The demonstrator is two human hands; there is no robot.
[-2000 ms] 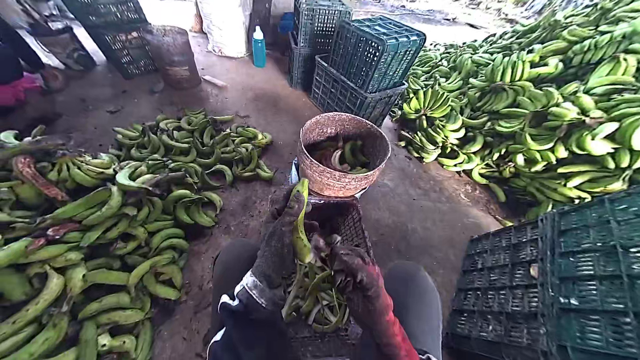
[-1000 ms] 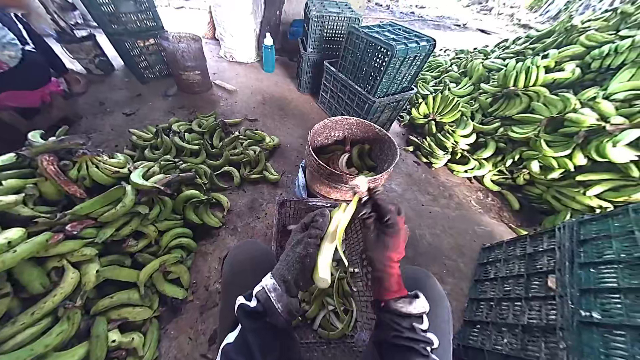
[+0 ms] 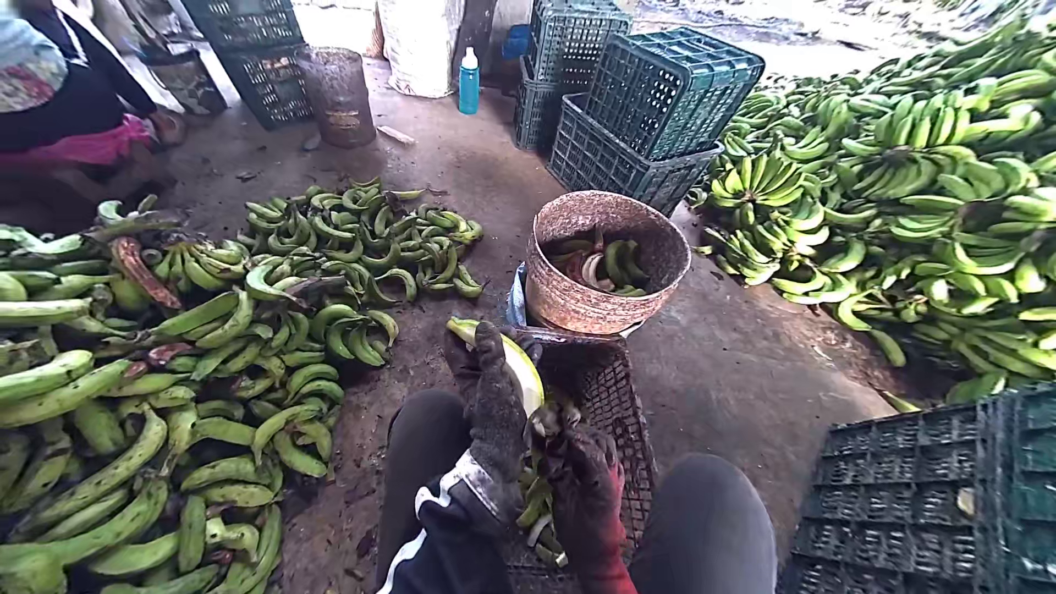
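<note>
My left hand (image 3: 495,396), in a dark dirty glove, grips a partly peeled green plantain (image 3: 521,371), its pale flesh showing on the right side. My right hand (image 3: 587,474), in a red and dark glove, is closed by the plantain's lower end around something small and pale that I cannot make out. Under both hands, strips of green peel (image 3: 536,503) lie in a dark plastic crate (image 3: 639,462) between my knees. Just beyond the crate stands a round, stained tub (image 3: 590,305) with plantains, some green and some pale, inside.
Green plantains (image 3: 223,429) are heaped on the floor at left, and a taller pile (image 3: 924,190) rises at right. Stacked crates (image 3: 660,99) stand behind the tub, others (image 3: 899,495) at lower right. A blue bottle (image 3: 469,82), a rusty bucket (image 3: 338,99) and a seated person (image 3: 74,107) are farther back.
The plantain, upright between my hands a second ago, now leans up and to the left in my left hand. My right hand has moved down from near the tub's rim to the plantain's lower end.
</note>
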